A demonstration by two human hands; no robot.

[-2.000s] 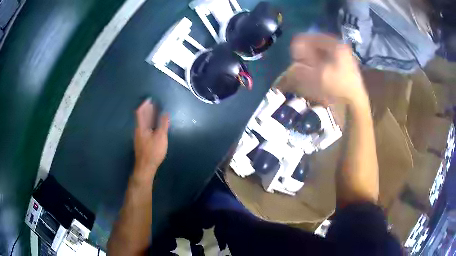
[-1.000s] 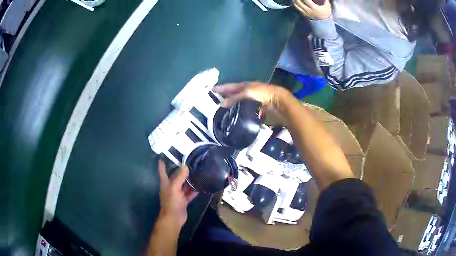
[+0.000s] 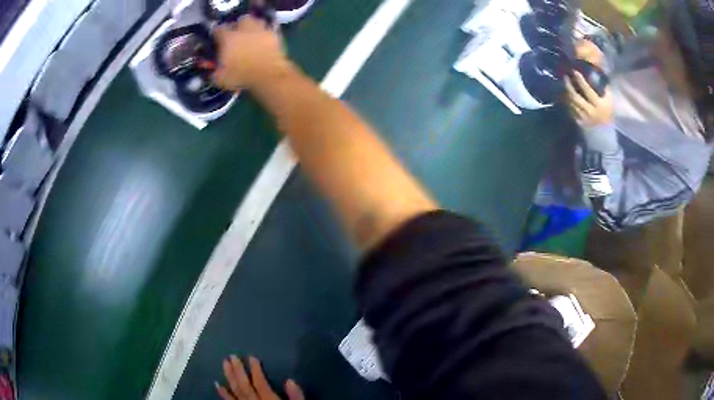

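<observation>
An open camera unit (image 3: pixel 196 105), white with black round parts, lies at the upper left on the dark green surface beyond the pale strip. Another black-and-white unit (image 3: pixel 225 6) is beside it, cut off by the top edge. My right hand (image 3: pixel 249 53) reaches over and against these units. It is blurred and its fingertips are partly hidden, so its grip cannot be told. My left hand (image 3: pixel 254 383) is at the bottom edge, partly cut off, fingers apart and empty, over the bench. A white bracket (image 3: pixel 362 351) shows beside my right sleeve, which hides the rest.
The pale strip (image 3: pixel 227 254) runs diagonally across the green surface. White-and-black cameras (image 3: pixel 501 58) stand in a row at the upper right. Another person's hand (image 3: pixel 591 105) holds a black round part there. A brown carton (image 3: pixel 614 312) with white parts is at the lower right.
The view has shifted. My right hand has left the two cameras in front of me and reached far to the upper left. My left hand is off the camera and lower in view.
</observation>
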